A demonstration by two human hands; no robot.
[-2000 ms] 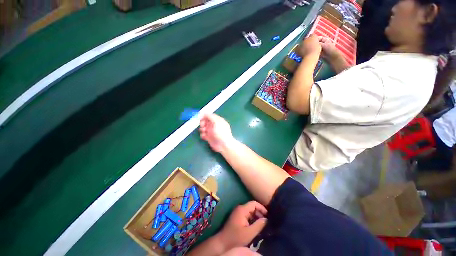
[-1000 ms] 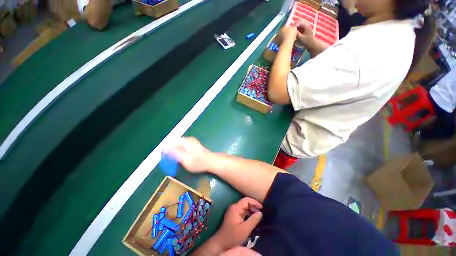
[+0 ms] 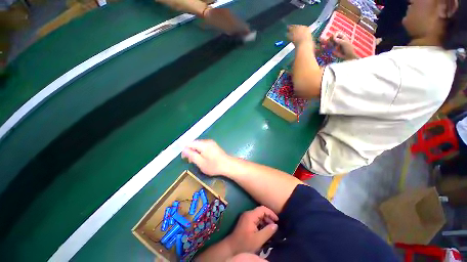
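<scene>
An open cardboard box [image 3: 148,217] stands on the green bench in front of me. Loose blue battery cells [image 3: 172,233] lie in it, beside a packed group of cells with red wires [image 3: 205,227]. My right hand [image 3: 207,156] is above the white rail and bench edge, just beyond the box. Its fingertips are blurred and I see no thing in them. My left hand [image 3: 252,226] rests right of the box, fingers curled, with nothing visible in it.
A white rail [image 3: 148,176] divides the bench from the green belt [image 3: 128,110]. A person in a light shirt [image 3: 384,92] works at the right by a second box of cells [image 3: 280,107] and a red tray [image 3: 353,33]. Another person's blurred hand [image 3: 228,23] reaches over the belt near a blue cell [image 3: 279,43].
My right hand came back from farther up the rail towards the box; the blurred blue thing at it no longer shows. Another person's arm has come in over the belt. My left hand has stayed.
</scene>
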